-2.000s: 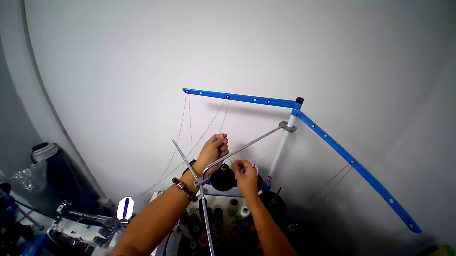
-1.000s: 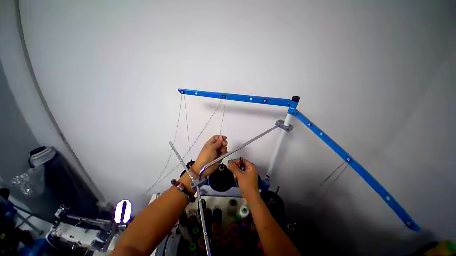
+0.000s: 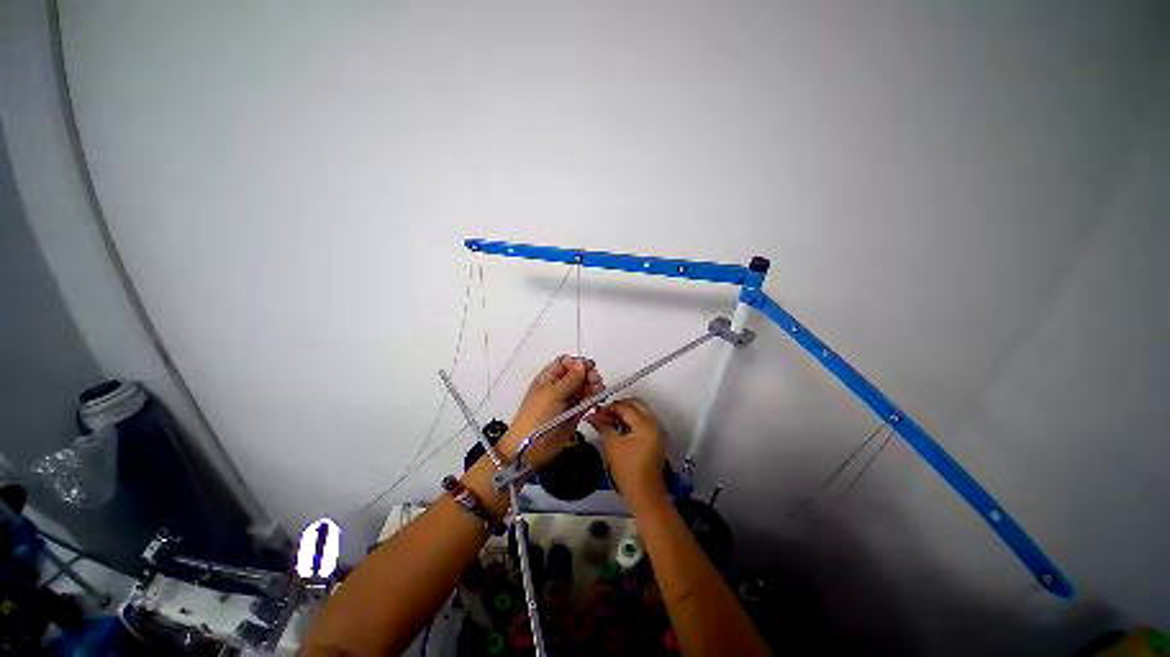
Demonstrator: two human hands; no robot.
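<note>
My left hand (image 3: 561, 392) is raised behind the thin silver guide rod (image 3: 622, 385), its fingertips pinched on a sewing thread (image 3: 579, 315) that hangs from the left blue arm (image 3: 616, 263). My right hand (image 3: 631, 440) is just right of it and lower, fingers curled together around something small and dark that I cannot identify. The two hands' fingertips are close together, above a black thread cone (image 3: 572, 472). The thread between the hands is too fine to follow.
The white upright pole (image 3: 713, 398) carries a second blue arm (image 3: 898, 421) to the right. Coloured thread spools (image 3: 558, 597) stand below my hands. A sewing machine (image 3: 205, 597) is at lower left, with a dark container (image 3: 154, 449) behind it. A pale wall (image 3: 834, 154) stands behind.
My left hand has moved slightly down and right, closer to my right hand. The thread above it now hangs straight. My right fingers have curled more.
</note>
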